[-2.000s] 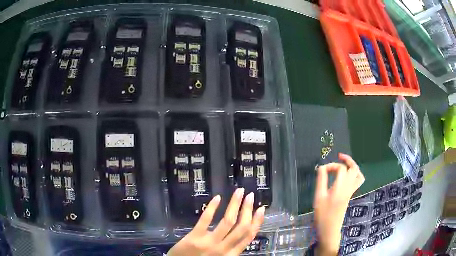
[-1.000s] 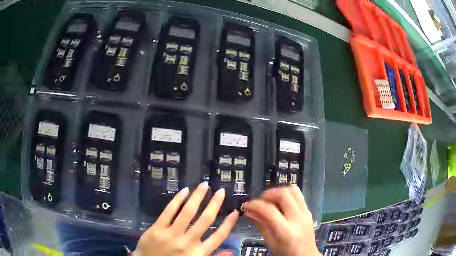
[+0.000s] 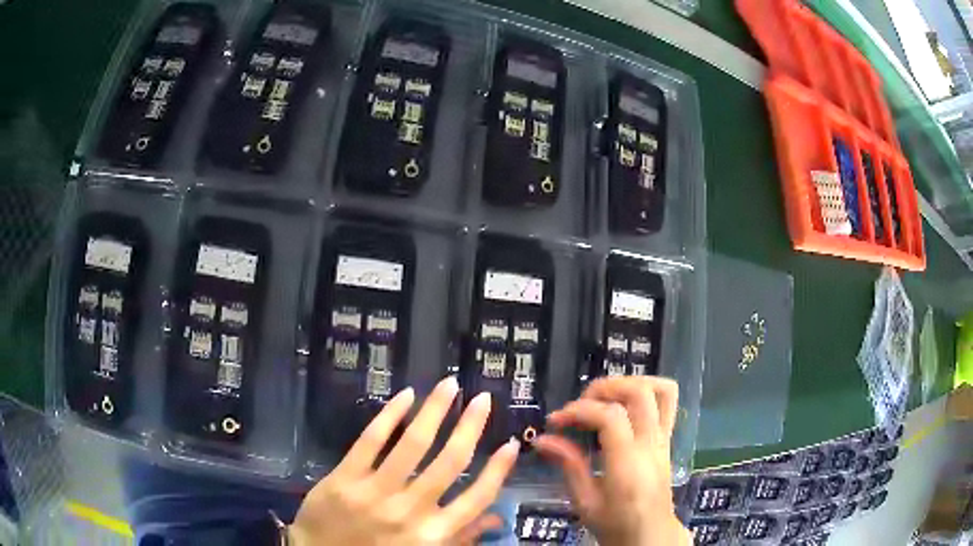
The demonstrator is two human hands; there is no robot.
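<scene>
Black phone housings lie back side up in two rows in a clear blister tray. My left hand is spread over the near edge of the tray, its fingertips on or just above the lower housings. One fingertip is beside a gold-coloured ring at the near end of the fourth lower housing. My right hand is just right of that ring, thumb and index finger slightly apart, with nothing visible between them. It covers the near end of the fifth lower housing.
A clear grey sheet with tiny gold pieces lies right of the tray. Farther right are an open orange parts box and a crumpled clear bag. Spare housings sit low at the right, below the bench edge.
My right hand moved from the grey sheet to the fourth lower housing, and its fingertips have now parted from it slightly. The ring there now shows uncovered. The view has shifted.
</scene>
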